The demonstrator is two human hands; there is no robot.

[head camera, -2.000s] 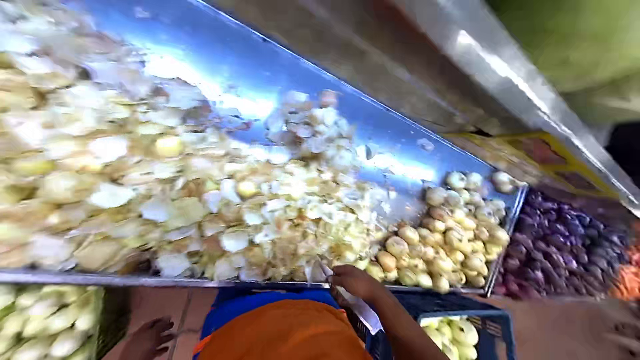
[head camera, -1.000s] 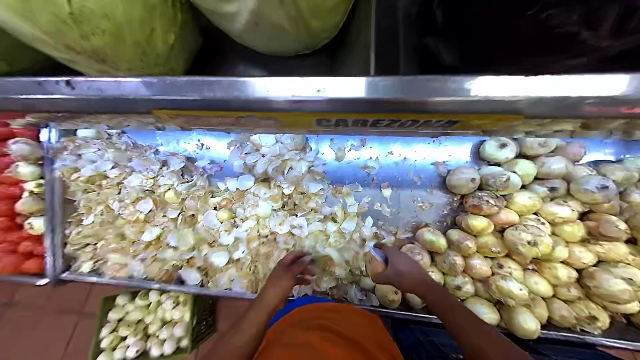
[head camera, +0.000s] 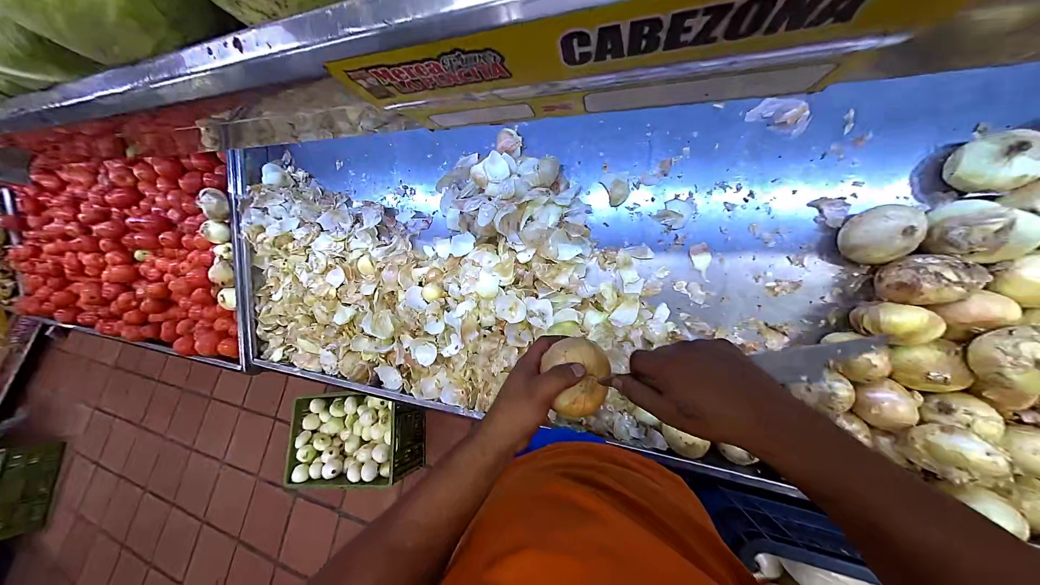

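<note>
My left hand [head camera: 528,390] holds a yellow-brown onion [head camera: 578,364] above the bin's front edge; a line crosses it, and I cannot tell whether it is one onion or two pressed together. My right hand [head camera: 691,390] touches the onion's right side with its fingertips. A knife's blade [head camera: 821,359] sticks out to the right from behind that hand; its handle is hidden. Beneath and left of my hands, loose onion skins [head camera: 422,301] are heaped in the metal bin [head camera: 747,179]. Unpeeled onions [head camera: 926,366] are piled at the bin's right end.
Left of a metal divider lie red tomatoes [head camera: 122,252], with several pale onions along it. A green crate [head camera: 296,443] of white onions stands on the tiled floor [head camera: 236,504]. A dark blue crate [head camera: 780,520] is below the bin's front edge. A yellow sign [head camera: 561,97] hangs behind.
My hands, apart one second ago, are now together at the onion. The view has swung far left since two seconds ago, bringing the tomatoes into sight.
</note>
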